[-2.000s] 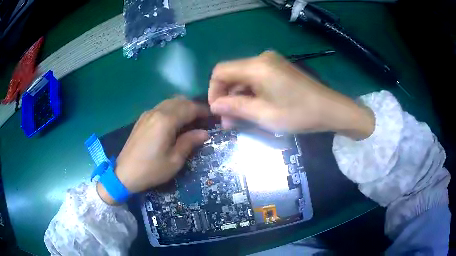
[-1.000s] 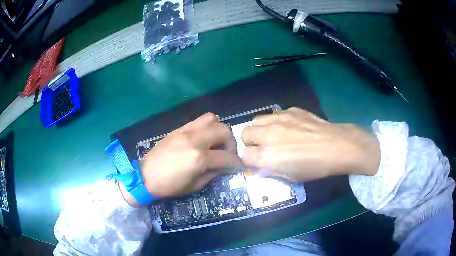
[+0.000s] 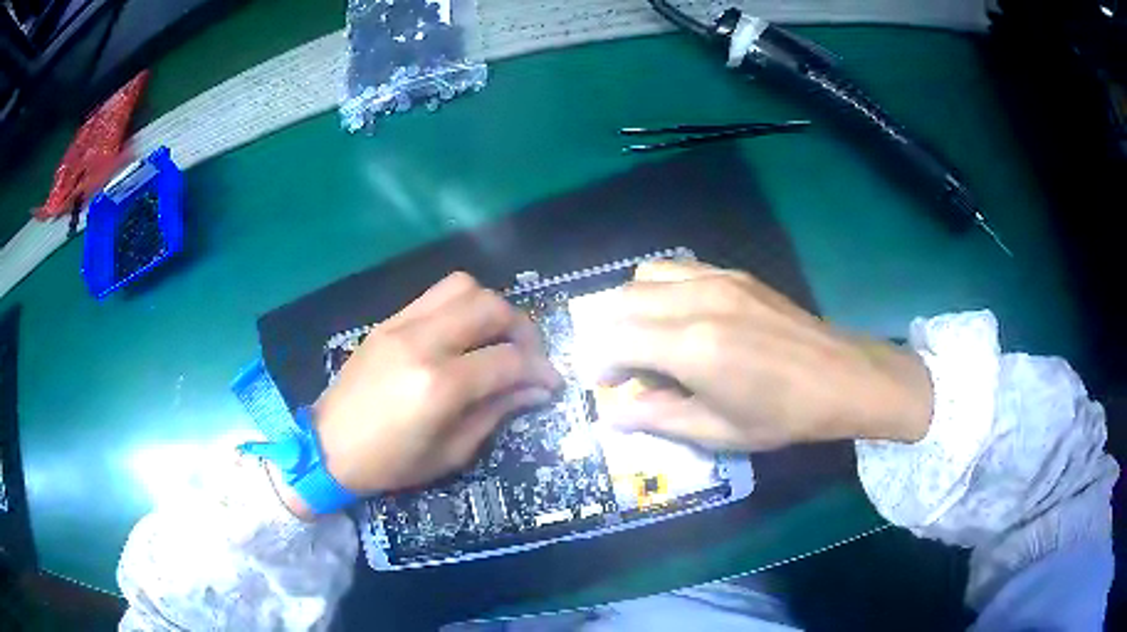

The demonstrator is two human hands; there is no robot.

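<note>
The housing, a shallow silver-grey frame, lies on a black mat. The dark mainboard fills its left and middle part. A shiny metal plate is to the right, with an orange flex cable near the lower edge. My left hand is over the left half of the board, fingers curled with tips near its middle. My right hand is over the plate, fingers bent toward the board. Whether either hand holds a small part is hidden by the fingers.
Tweezers lie behind the mat. The electric screwdriver lies back right, bit pointing right. A clear parts bag is at the back. A blue screw bin and red bag are at left. Another dark mat shows at the left edge.
From above the housing's upper edge, my hands have come down over the board and plate. Since one second ago, they have moved slightly apart, leaving a gap between the fingertips.
</note>
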